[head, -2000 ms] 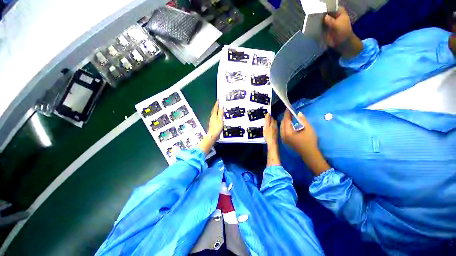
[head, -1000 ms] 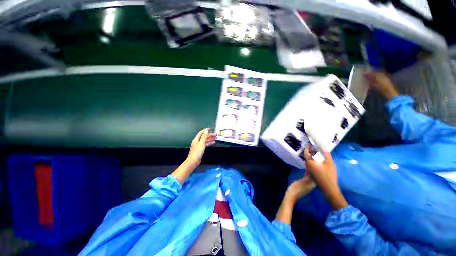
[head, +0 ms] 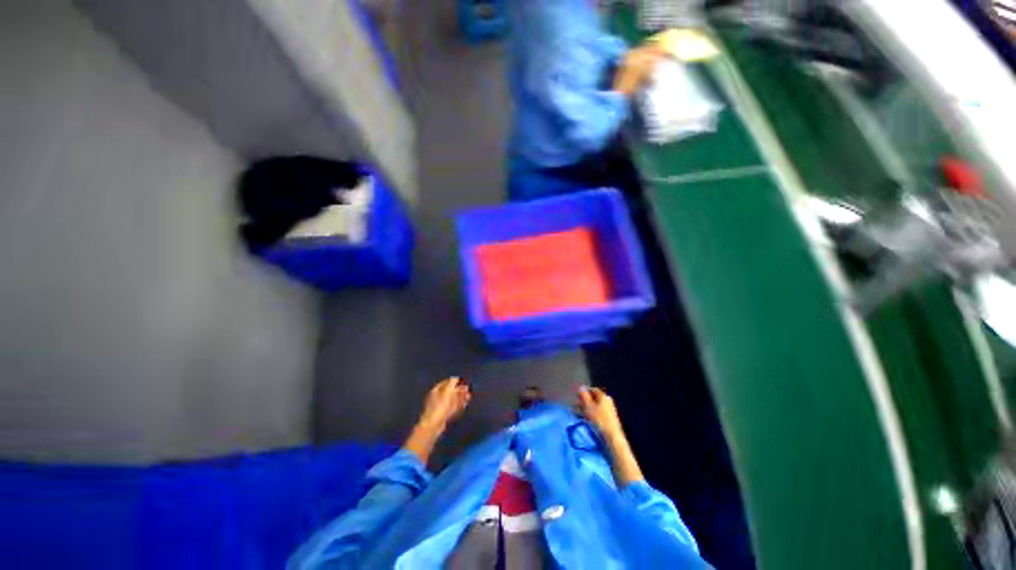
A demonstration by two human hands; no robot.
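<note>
My left hand (head: 446, 401) is at the lower middle, over the grey floor, with loosely curled fingers and nothing visible in it. My right hand (head: 598, 408) is lower right of centre, also loosely curled and seemingly empty. Both are a little blurred. A blue tote (head: 476, 278) stands ahead of my hands, apart from them. A flat red lining (head: 544, 274) covers its inside bottom. More blue edges show under it, like a stack.
A green bench (head: 730, 301) runs along my right, with blurred parts beyond its pale strip. A person in a blue smock (head: 563, 84) stands ahead, a hand at white sheets (head: 676, 102). Another blue tote (head: 384, 239) holds white and black material. A blue surface (head: 167, 518) lies lower left.
The view has swung left along the bench. The trays of parts and the neighbour at my right are out of view. My hands are now apart and away from the trays.
</note>
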